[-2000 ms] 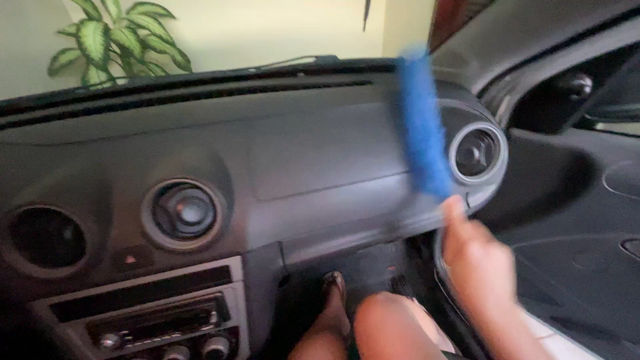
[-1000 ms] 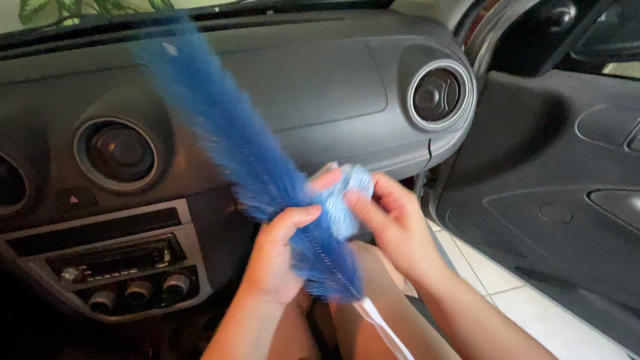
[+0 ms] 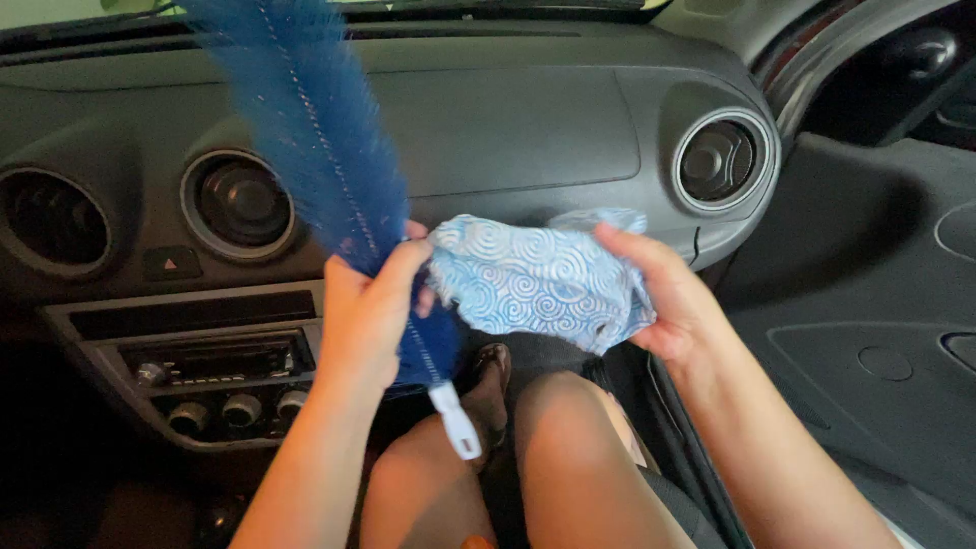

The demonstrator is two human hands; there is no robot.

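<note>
My left hand (image 3: 374,305) is closed around the lower part of a blue bristle duster (image 3: 328,145) with a twisted wire core and a white plastic handle end (image 3: 456,423). The duster leans up and to the left, past the top edge of the view. Between my hands stretches a light blue cloth (image 3: 534,282) with a white swirl pattern. Its left end meets the fingertips of my left hand, while my right hand (image 3: 659,293) grips its right end. The cloth hangs above my knees, in front of the dashboard.
Behind my hands runs a grey car dashboard (image 3: 518,130) with round air vents (image 3: 717,160), a hazard button (image 3: 172,264) and a car radio (image 3: 217,358). The door panel (image 3: 862,305) stands open at the right. My knees and one foot show below.
The cloth, bunched between my hands one second ago, is now spread wider, and my hands are farther apart. Two seconds ago one hand held the duster near the right vent.
</note>
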